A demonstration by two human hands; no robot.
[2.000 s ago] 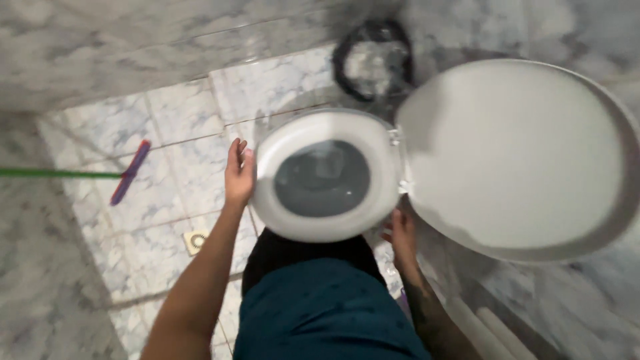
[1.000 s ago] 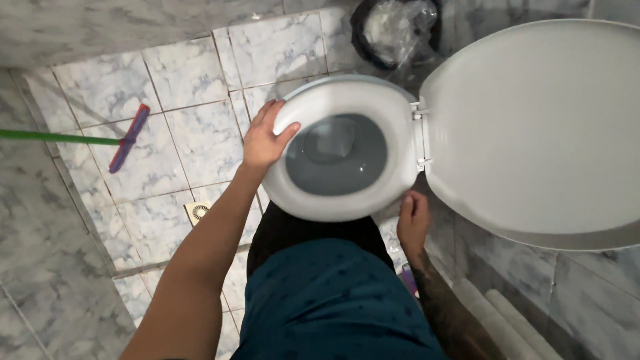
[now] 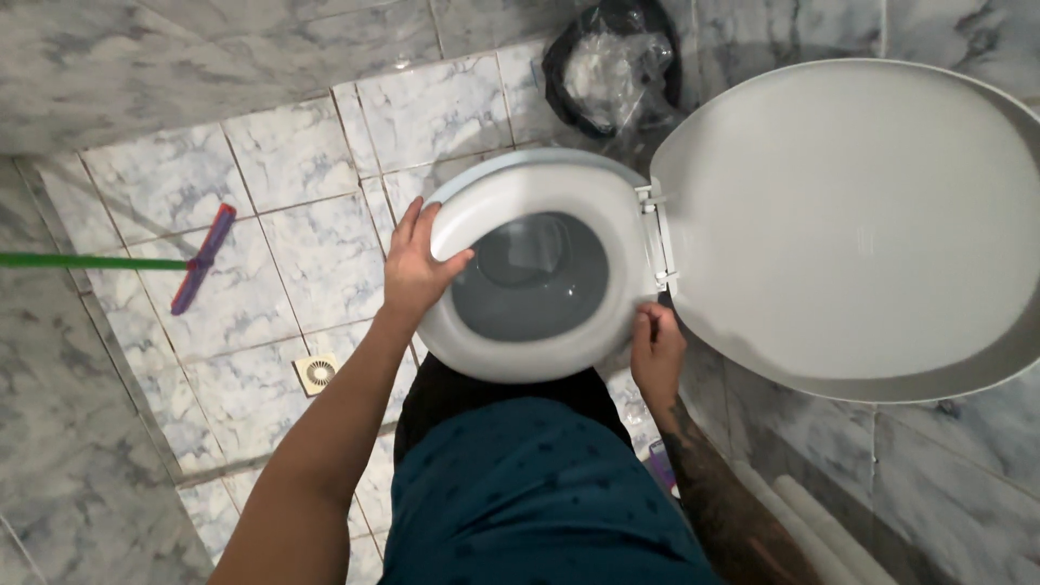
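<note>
A white toilet seat [image 3: 520, 357] lies over the toilet bowl [image 3: 532, 276], turned slightly so that a pale bluish rim [image 3: 528, 154] shows along its far edge. My left hand [image 3: 418, 264] grips the seat's left side, fingers over the outer edge and thumb at the inner edge. At the right, my right hand [image 3: 656, 349] is by the seat's edge just below the hinge [image 3: 660, 236], fingers curled; whether it holds anything cannot be told. The raised white lid [image 3: 861, 227] stands open beyond the hinge, on the right.
A black waste bin [image 3: 556, 81] with a clear plastic bag stands behind the toilet. On the tiled floor at left lie a purple squeegee head [image 3: 203, 260] with a green handle [image 3: 97, 262] and a floor drain [image 3: 317, 374]. White pipes [image 3: 821, 528] run at lower right; a purple item [image 3: 662, 467] is nearby.
My left hand has gone from beside the seat's left edge to a grip over it. My right hand has risen to the seat's edge near the hinge. The seat has shifted slightly, showing the rim behind it.
</note>
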